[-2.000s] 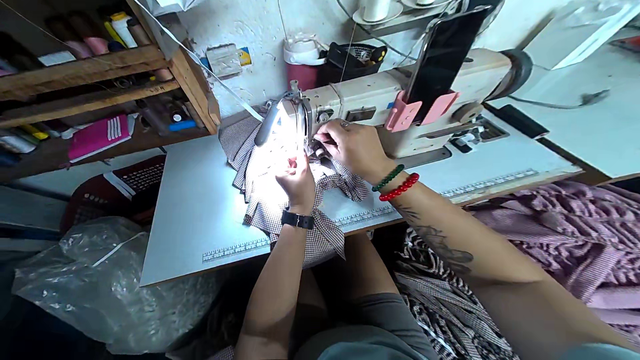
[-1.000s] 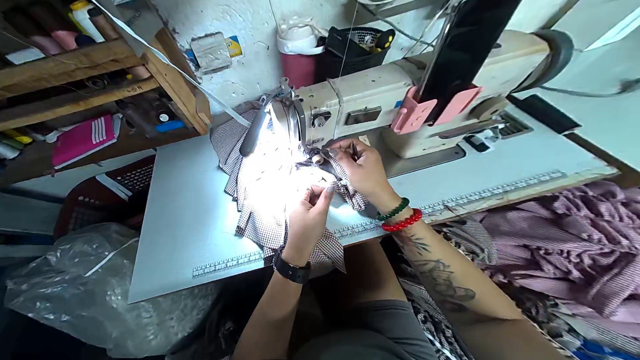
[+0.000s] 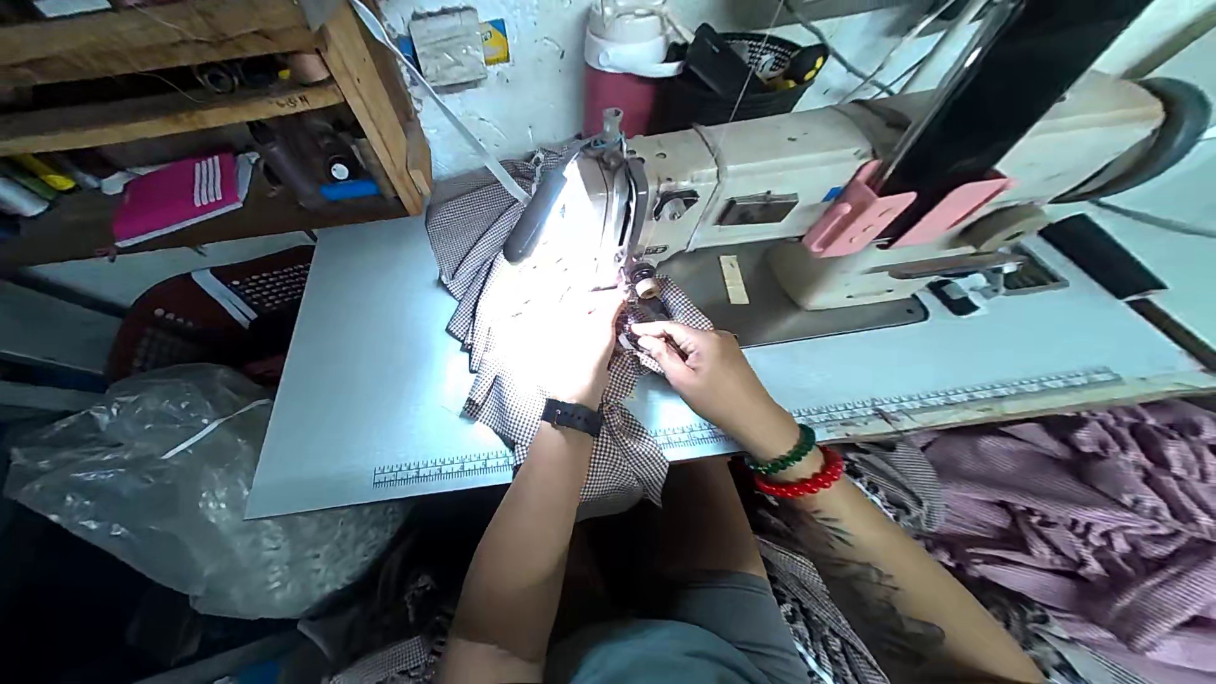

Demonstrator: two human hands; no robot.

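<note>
An industrial sewing machine [image 3: 769, 180] stands on the pale tabletop, its lamp glaring on the needle area. Dark-and-white checked fabric [image 3: 617, 456] lies bunched under the machine head and hangs over the front edge. My left hand [image 3: 579, 347], below a black wristband, rests on the fabric beside the needle; the glare washes out its fingers. Just right of the presser foot, my right hand [image 3: 689, 361] has thumb and forefinger pinched together at a small dark part or fold by the fabric. What exactly sits between those fingertips cannot be told.
A measuring tape strip [image 3: 959, 394] runs along the table's front edge. A phone in a pink holder [image 3: 860, 214] is fixed before the machine arm. Wooden shelves [image 3: 370, 114] stand left, a clear plastic bag [image 3: 190, 484] below. Mauve fabric [image 3: 1092, 513] is heaped at right.
My left hand has moved up into the lamp's glare, closer to the needle. My right hand has shifted slightly down from the machine head. The view has come nearer to the machine.
</note>
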